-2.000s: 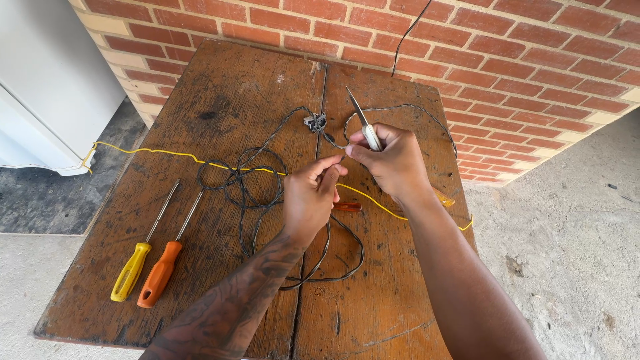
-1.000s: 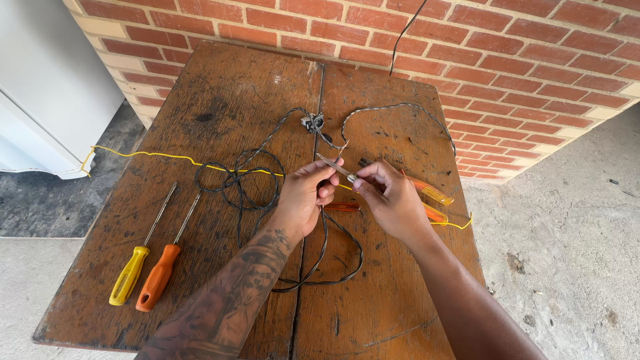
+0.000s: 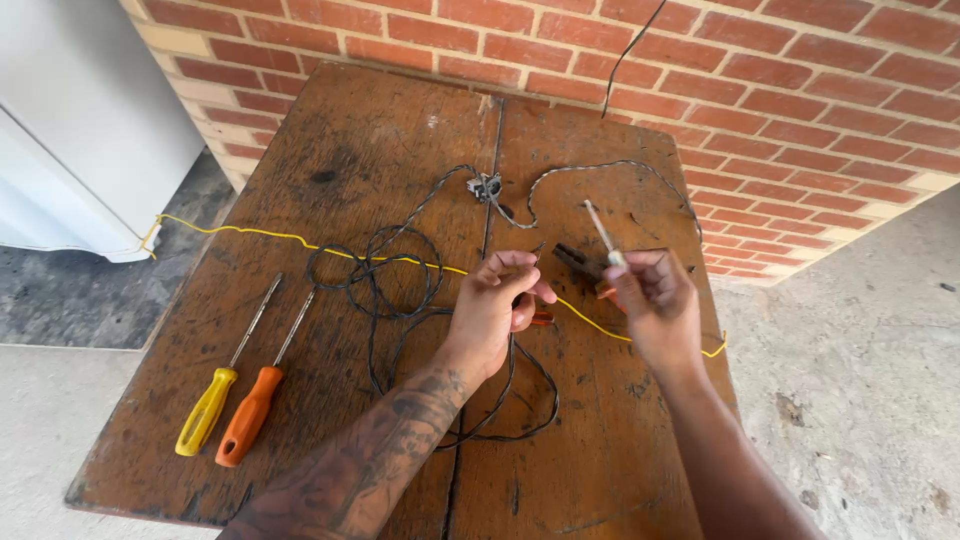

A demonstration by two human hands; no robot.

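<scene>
My left hand (image 3: 491,315) pinches the end of a black twisted cable (image 3: 541,249) near the middle of the wooden table. To its right, my right hand (image 3: 656,300) holds a thin knife-like tool (image 3: 602,229), blade pointing up and away; it is slightly blurred. Pliers with orange handles (image 3: 579,261) lie beside the right hand and partly behind it. Loops of the black twisted cable (image 3: 401,270) spread left of and below the left hand. Beyond the hands, a small grey electrical fitting (image 3: 484,186) has twisted cable around it. A red-handled item (image 3: 542,319) shows partly behind my left hand.
A yellow wire (image 3: 262,231) crosses the wooden table (image 3: 405,120) under the cable loops. A yellow-handled screwdriver (image 3: 206,411) and an orange-handled screwdriver (image 3: 250,416) lie at the left. A brick wall (image 3: 510,45) borders the far edge; a white cabinet-like object (image 3: 82,112) stands left.
My right hand brought its tool to the left hand one second ago and has since moved away to the right. The twisted cable's end remains at the left hand's fingers.
</scene>
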